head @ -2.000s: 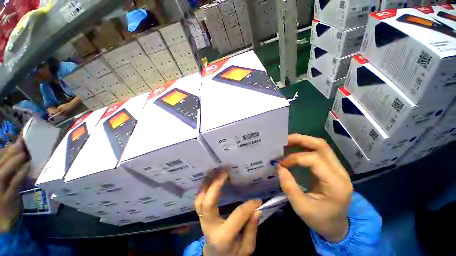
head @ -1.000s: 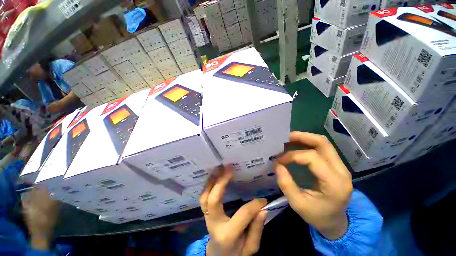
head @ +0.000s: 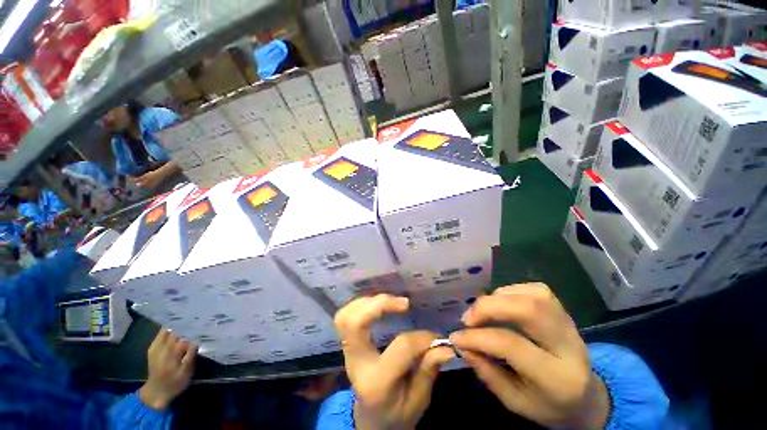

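My left hand point(head: 388, 363) is low in the middle, with a small white sticker sheet point(head: 442, 343) pinched between thumb and finger. My right hand point(head: 528, 354) is beside it, its thumb and finger touching the sheet's right end; whether a sticker is on its fingertips is hidden. Just beyond is a stack of white phone gift boxes point(head: 439, 220) with barcode labels point(head: 432, 233) on their ends. A round blue dot sticker point(head: 474, 270) sits right of the label on the second box down in the right column. The top box there shows no dot.
Stacked boxes with blue dots stand on the right point(head: 652, 220) on the green bench point(head: 538, 243). Another person's hand point(head: 167, 369) is at the stack's lower left, near a dark unit with a lit screen point(head: 87, 319). A grey shelf and post point(head: 506, 84) stand behind.
My right hand has left the box end and met my left hand at the sheet. A blue dot now shows uncovered on the second box. The view has shifted; the neighbour's hand has moved right.
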